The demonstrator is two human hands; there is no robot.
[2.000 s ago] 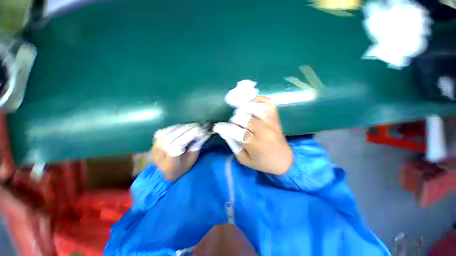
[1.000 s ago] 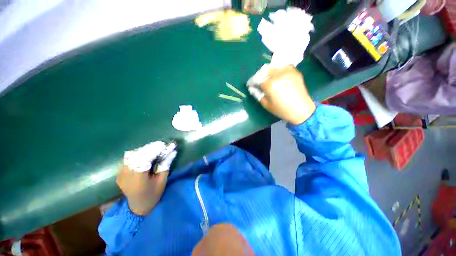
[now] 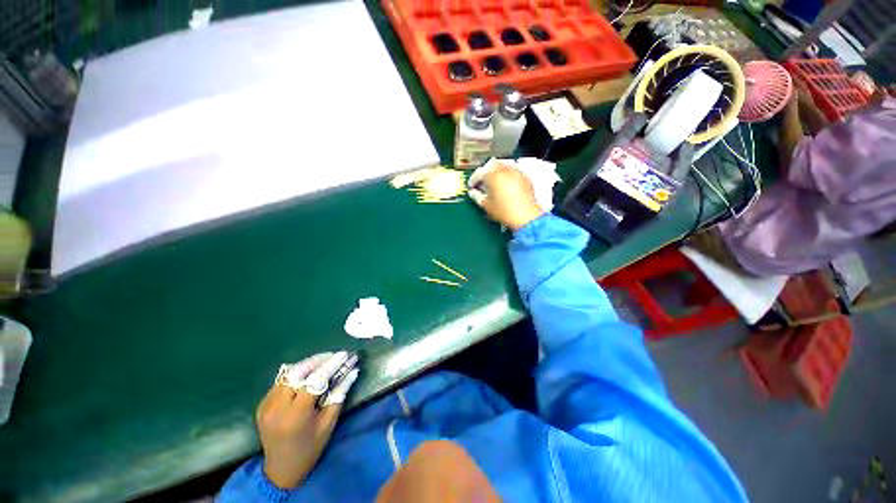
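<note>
My left hand [image 3: 300, 413], with white finger cots, holds a small dark, shiny part [image 3: 337, 376] between its fingertips at the bench's front edge. My right hand [image 3: 506, 195] is at the toothpick pile [image 3: 440, 185] and the crumpled white wipes [image 3: 540, 175]; its fingertips are partly hidden, so I cannot tell if it holds anything. A small crumpled white wipe [image 3: 368, 319] lies just beyond my left hand. Two loose toothpicks [image 3: 448, 270] lie between my hands.
Two bottles [image 3: 475, 138] stand just behind my right hand. An orange-red tray [image 3: 599, 44] with dark parts is at the back. A black labelled box [image 3: 629, 187] is at right, a white sheet [image 3: 236, 128] at back left. A person's sleeve [image 3: 815, 201] is far right.
My right hand has left the part and moved far right and forward to the wipes and toothpick pile. My left hand still holds the part. The view has shifted, now showing the tray and bottles.
</note>
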